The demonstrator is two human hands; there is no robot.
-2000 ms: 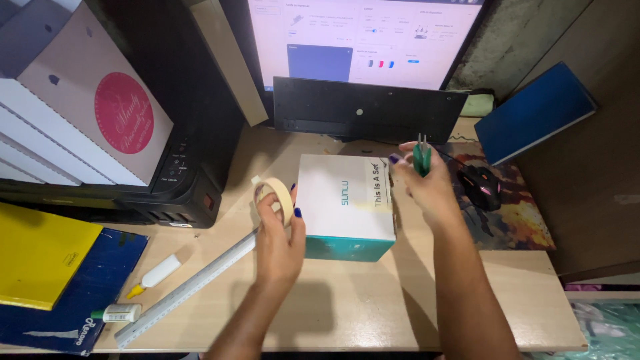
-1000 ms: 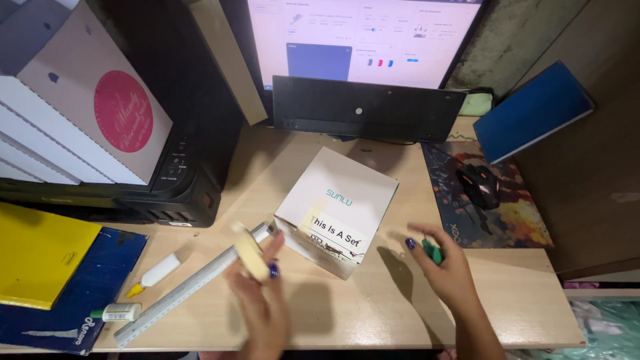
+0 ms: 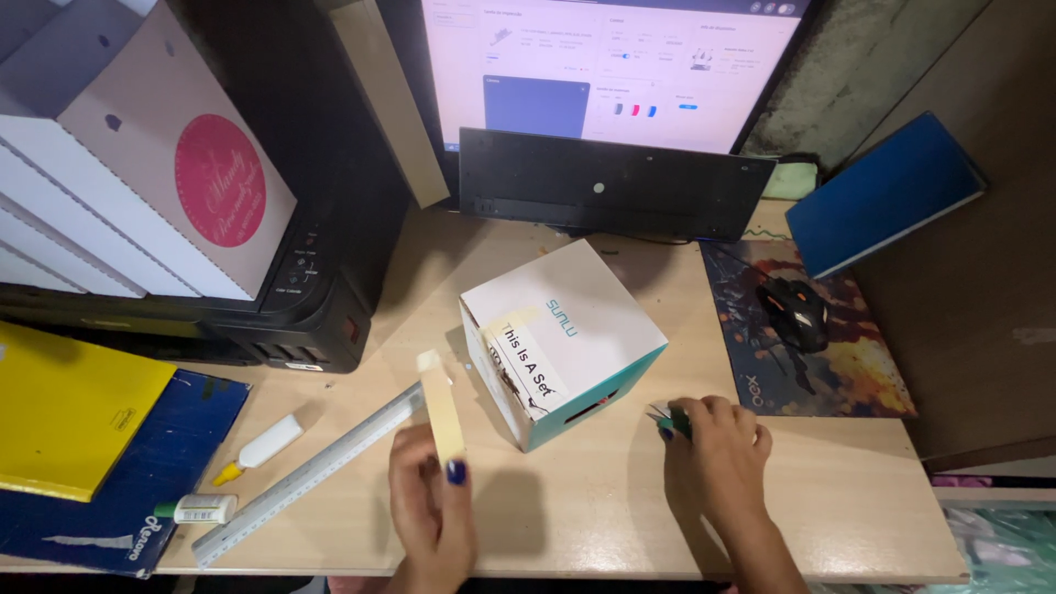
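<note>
A white and teal cardboard box point(image 3: 577, 322) stands turned at an angle on the wooden desk, with clear or yellowish tape along its near left top edge. My left hand point(image 3: 433, 503) is left of the box's near corner and holds a roll of masking tape point(image 3: 446, 417), seen edge-on, with a short end sticking up at its top. To the right of the box, my right hand point(image 3: 718, 454) is low at the desk surface, its fingers around small green-handled cutters point(image 3: 678, 421) whose metal tips point left toward the box.
A metal ruler point(image 3: 313, 474), a white glue bottle point(image 3: 270, 440) and a green-capped bottle point(image 3: 206, 508) lie left. Beyond are folders point(image 3: 74, 412), a black printer point(image 3: 330, 305) and white boxes point(image 3: 165, 157). A keyboard point(image 3: 610, 186) leans on the monitor; a mouse point(image 3: 794, 313) rests on its pad.
The box has turned since two seconds ago. My right hand, with the cutters, has come down from beside the box's far right side to the desk. My left hand has moved toward the near edge.
</note>
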